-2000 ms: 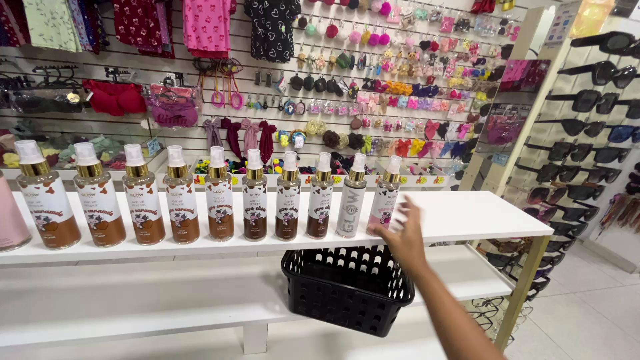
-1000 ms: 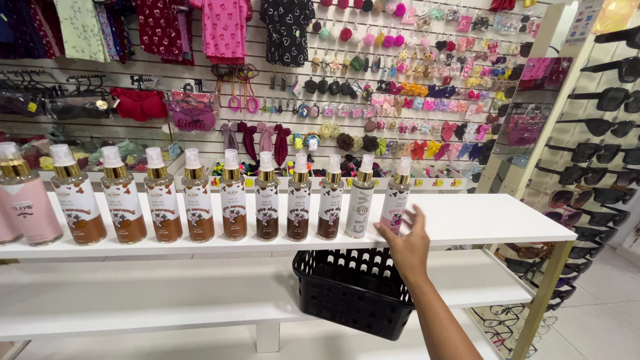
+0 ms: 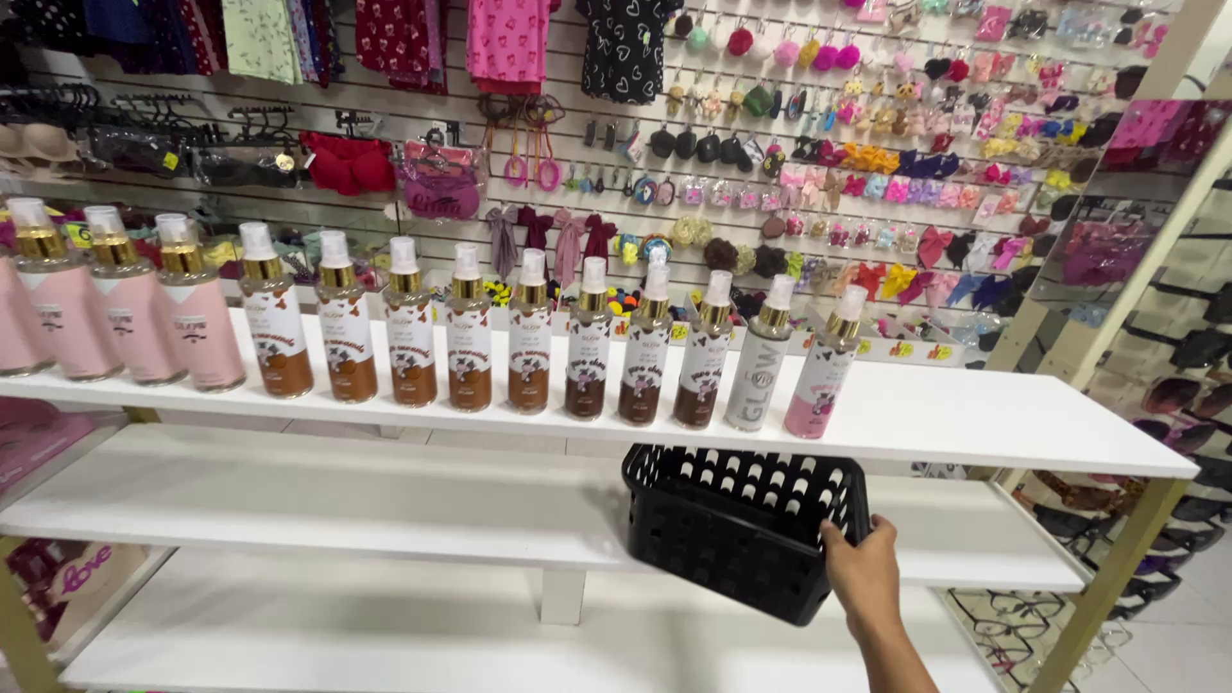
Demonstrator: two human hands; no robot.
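My right hand grips the right end of a black perforated plastic basket, which looks empty and juts from the middle shelf. Above it, on the white top shelf, a row of spray bottles with clear caps and gold collars stands upright. At the row's right end is a pink-and-white spray bottle, beside a grey-white spray bottle. Several bottles with dark brown bases and lighter brown bases follow, then pink bottles at the left. My left hand is out of view.
The white top shelf runs across, with the middle shelf and a lower shelf beneath. A gold-coloured leg holds the right end. Behind hang hair accessories and clothes; racks of sunglasses stand at the right.
My right hand has moved down from beside the pink-and-white bottle at the row's right end and has taken hold of the basket's right end. The bottle remains standing on the shelf.
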